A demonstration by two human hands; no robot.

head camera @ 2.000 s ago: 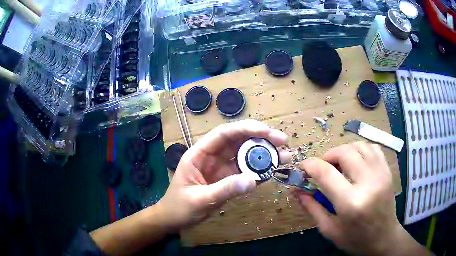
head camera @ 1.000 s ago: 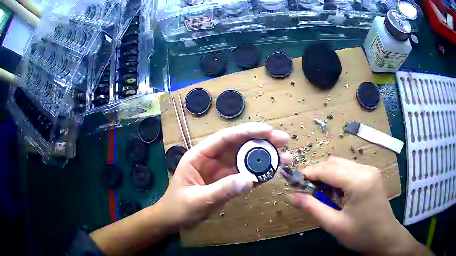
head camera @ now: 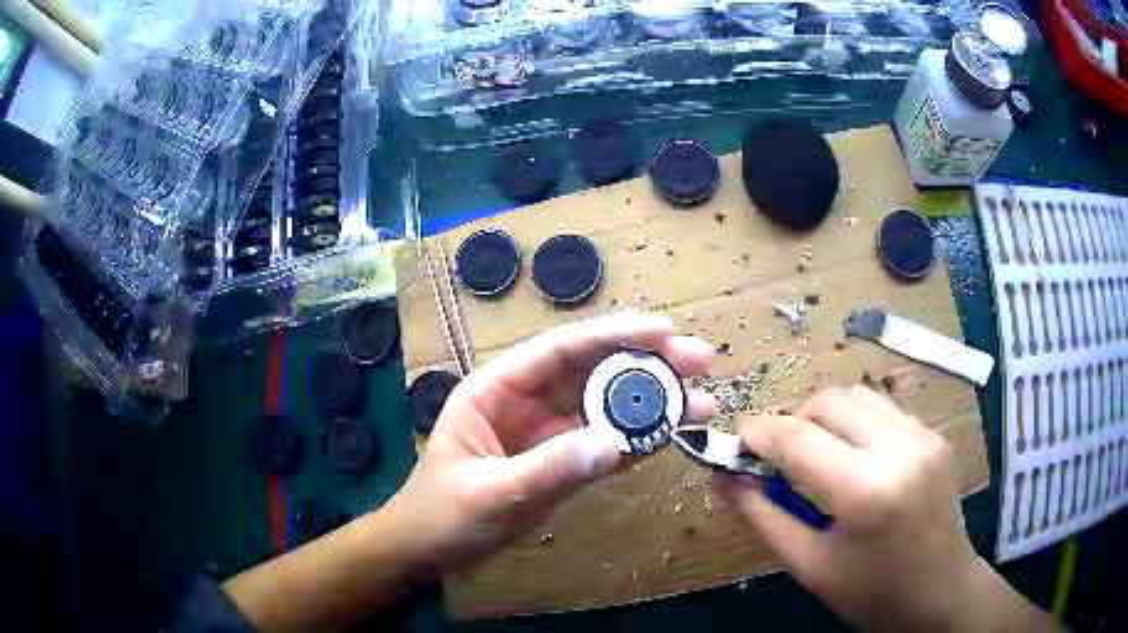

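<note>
My left hand [head camera: 526, 439] holds a round speaker driver [head camera: 633, 401] between thumb and fingers, its back up, with a white ring around a dark centre and small terminals at the lower right edge. My right hand [head camera: 866, 476] grips blue-handled cutters [head camera: 792, 497]. The cutters' silver jaws point left, with their tips at the driver's lower right edge, by the terminals. Whether the tips hold anything is too small to tell. Small trimmings [head camera: 742, 386] lie scattered on the cardboard sheet [head camera: 594, 544] behind and below the hands.
Several black drivers [head camera: 567, 268] and a black foam pad [head camera: 790, 173] lie beyond the hands. Tweezers [head camera: 448, 303] lie left, a scraper [head camera: 922, 345] right. Clear trays [head camera: 173, 124] stand at the left and back. A white bottle [head camera: 952, 118], die-cut sheet [head camera: 1066, 359] and red bin [head camera: 1095, 56] are at the right.
The cutters were at the driver's edge, then drew back to the right, and now their tips are at the edge again. The left hand holds the driver in nearly the same place.
</note>
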